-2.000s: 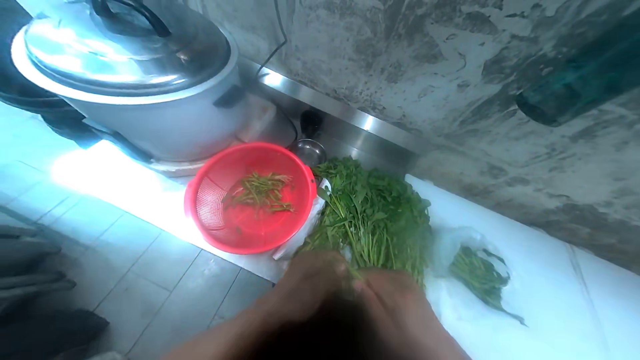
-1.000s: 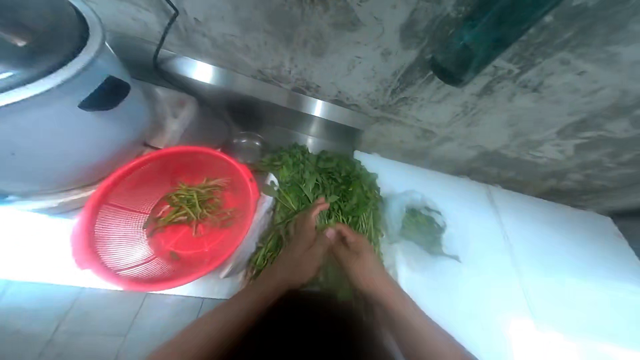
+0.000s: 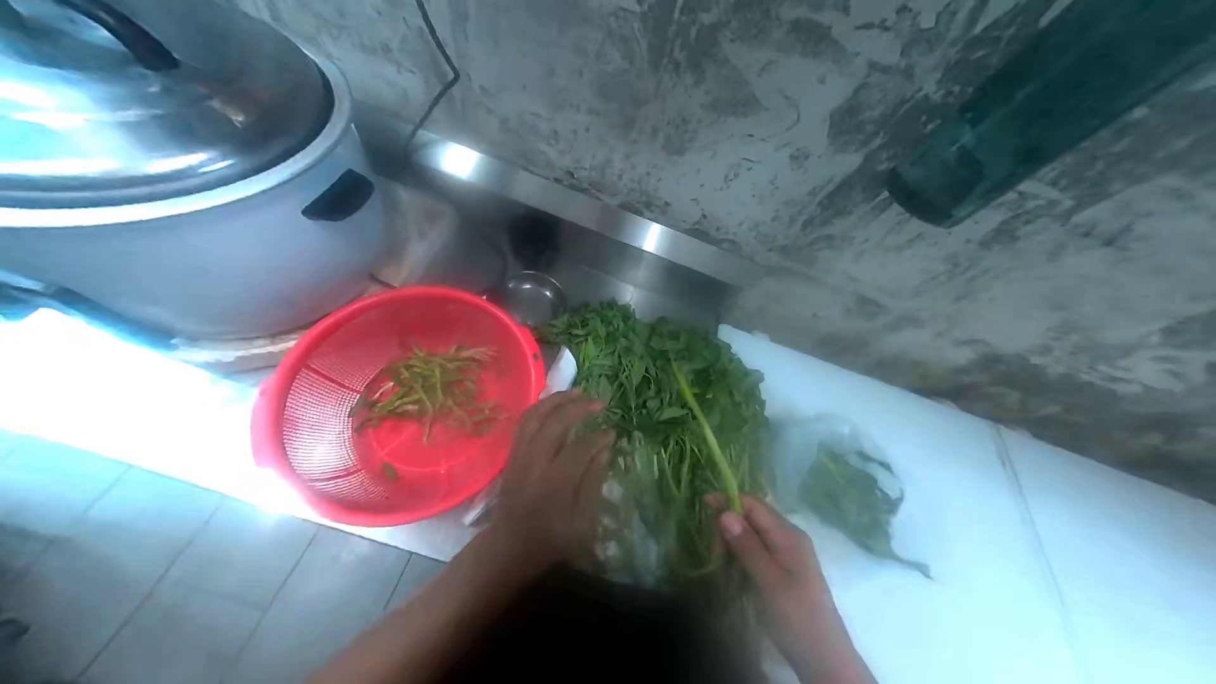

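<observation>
My right hand (image 3: 765, 546) pinches the lower end of a long green stem (image 3: 705, 427), which points up over a big pile of leafy greens (image 3: 655, 366). On the pile's left side is my left hand (image 3: 556, 465), blurred, close to the rim of a red plastic colander (image 3: 408, 294); whether it holds anything cannot be made out. Short cut stems (image 3: 432, 385) lie inside the colander. Right of the pile, a clear plastic bag (image 3: 812, 427) has some greens (image 3: 850, 494) in or on it.
A large metal pot (image 3: 218, 256) with a lid and black handles stands at the left. Behind the colander sits a small metal bowl (image 3: 532, 296). A steel edge (image 3: 570, 199) runs along the rough wall, and a green cylindrical object (image 3: 997, 123) juts in at the upper right.
My hands, close together over the greens before, are now apart: the left beside the colander, the right lower right with a stem plainly in its fingers. The view has shifted.
</observation>
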